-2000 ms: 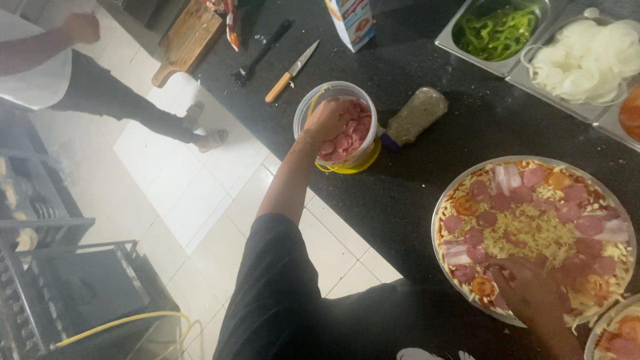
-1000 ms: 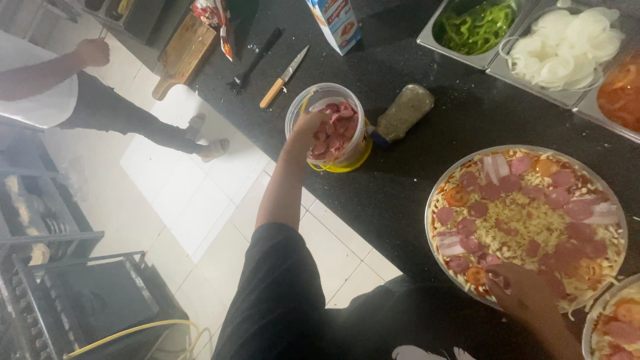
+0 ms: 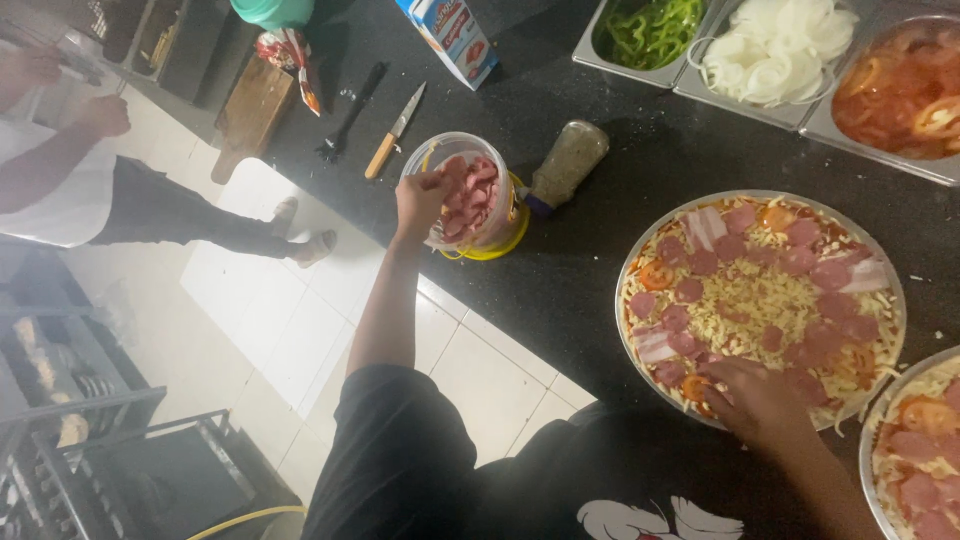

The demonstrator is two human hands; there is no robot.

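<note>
My left hand [image 3: 421, 196] is at the left rim of a clear plastic bucket [image 3: 504, 217] of sliced sausage [image 3: 474, 196]. Its fingertips are bent over the slices; whether one is between them is unclear. My right hand [image 3: 739, 390] rests low over the near edge of a round pizza [image 3: 772, 337] on a metal pan, thumb and fingers apart beside a tomato slice [image 3: 696, 388]. Grated cheese, sausage rounds and bacon strips [image 3: 703, 227] lie on the pizza. Part of a second pizza [image 3: 919, 450] shows at the lower right.
A jar of seasoning [image 3: 570, 163] lies beside the bucket. Beyond are a knife [image 3: 396, 131], a carton [image 3: 452, 41], a wooden board [image 3: 253, 112] and metal trays of green pepper [image 3: 652, 34], onion [image 3: 776, 52] and tomato sauce [image 3: 900, 94]. Another person [image 3: 52, 180] stands at the left.
My left hand has drawn back from inside the bucket to its left rim. My right hand remains at the pizza's near edge. The other person's second hand has come into view.
</note>
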